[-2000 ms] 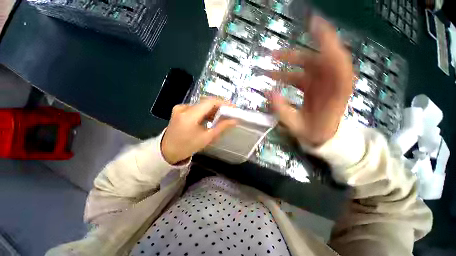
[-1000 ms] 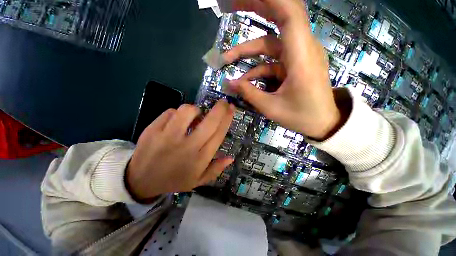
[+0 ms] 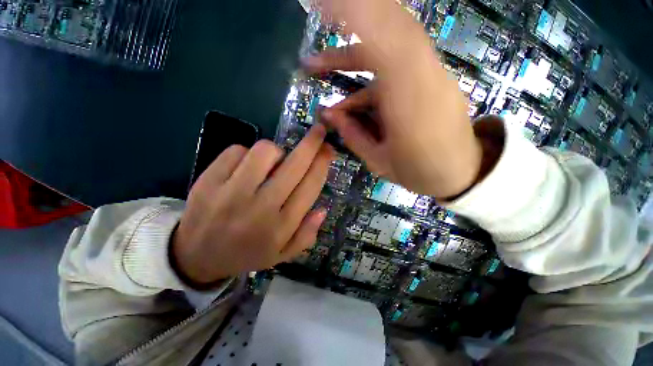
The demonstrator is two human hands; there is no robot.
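Note:
The clear blister tray [image 3: 494, 89] lies under my hands, with rows of circuit boards [image 3: 376, 264] bearing light blue-green patches. My left hand [image 3: 247, 211] is bare, palm down over the tray's left edge. Its fingers point to a board and its thumb is apart; I see nothing held. My right hand [image 3: 408, 107] is blurred and cut by the top edge. Its thumb and a finger come together beside my left fingertip; whether a small piece is between them is hidden. A pale sheet or strip [image 3: 315, 325] lies at the tray's near edge, over my front.
A black phone [image 3: 223, 139] lies on the dark table [image 3: 86, 121] left of the tray, partly behind my left hand. Stacked clear trays [image 3: 136, 32] stand at the top left. Part of a red stool [image 3: 36, 200] shows beyond the table edge at the left.
Both hands moved from the strip to a board at the tray's left side. A grey piece seen one second ago on a right fingertip no longer shows clearly. The view has come closer.

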